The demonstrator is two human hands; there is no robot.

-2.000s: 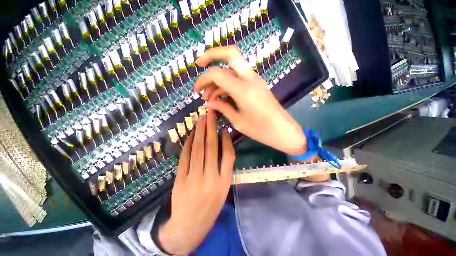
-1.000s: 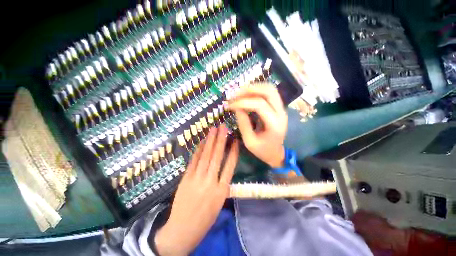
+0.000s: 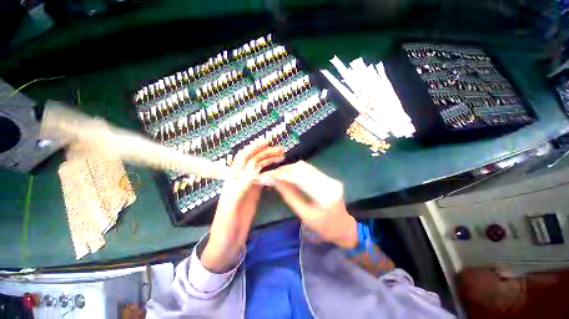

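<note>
My left hand [image 3: 240, 190] holds a long tan pad strip [image 3: 150, 149], blurred, which extends up and left over the black component tray [image 3: 171, 198]. My right hand [image 3: 312, 196] is beside it, thumb and fingertips pinched at the strip's near end, where a small pale bit shows; the exact grip is blurred. The tray holds rows of green circuit boards [image 3: 212, 138] with upright white-topped parts. Part of the nearest row is hidden behind the strip and my hands.
A stack of unused strips [image 3: 87, 205] lies left of the tray, near a grey speaker-like box [image 3: 25, 128]. White spent strips [image 3: 368, 96] and tan scraps [image 3: 368, 138] lie to the right. Further right is a second black tray [image 3: 430, 128]. Control panels [image 3: 508, 218] stand below the bench edge.
The strip that lay below my hands is now raised in my left hand and points up-left. Both hands have left the nearest row and come together. The view has shifted and shows more bench.
</note>
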